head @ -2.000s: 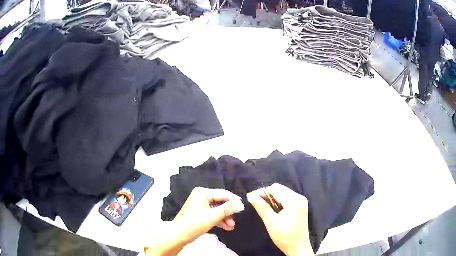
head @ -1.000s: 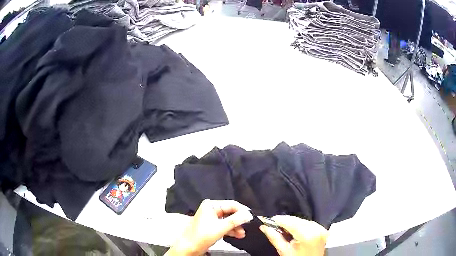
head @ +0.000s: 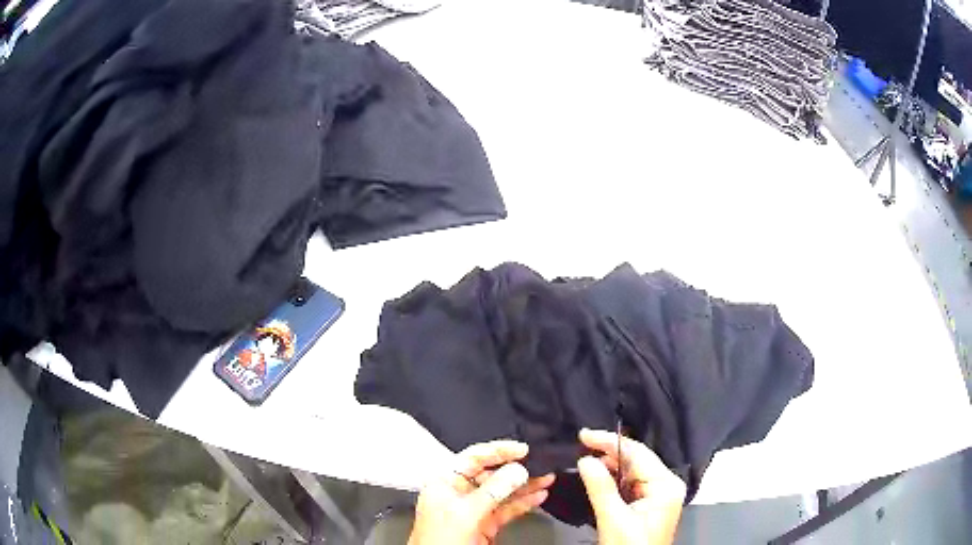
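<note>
The black garment [head: 576, 362] lies bunched on the white table in front of me, its near edge hanging over the table's rim. My left hand [head: 480, 495] is at its near edge, with the fingertips closed on the cloth. My right hand [head: 631, 488] is just to the right, thumb and forefinger at the same edge. It holds thin thread snips [head: 621, 452], a narrow dark shape mostly hidden by the fingers. No thread can be made out.
A heap of black garments [head: 224, 181] covers the table's left side. A smartphone in a dark blue case [head: 279, 341] lies beside it. Folded grey garments [head: 746, 59] are stacked at the far right, more grey cloth [head: 357, 13] at the far left. The white table [head: 597, 170] has a curved edge.
The camera view has tilted down. The cloth edge between my hands has shifted, and my hands have drawn slightly apart. The snips stay in my right hand.
</note>
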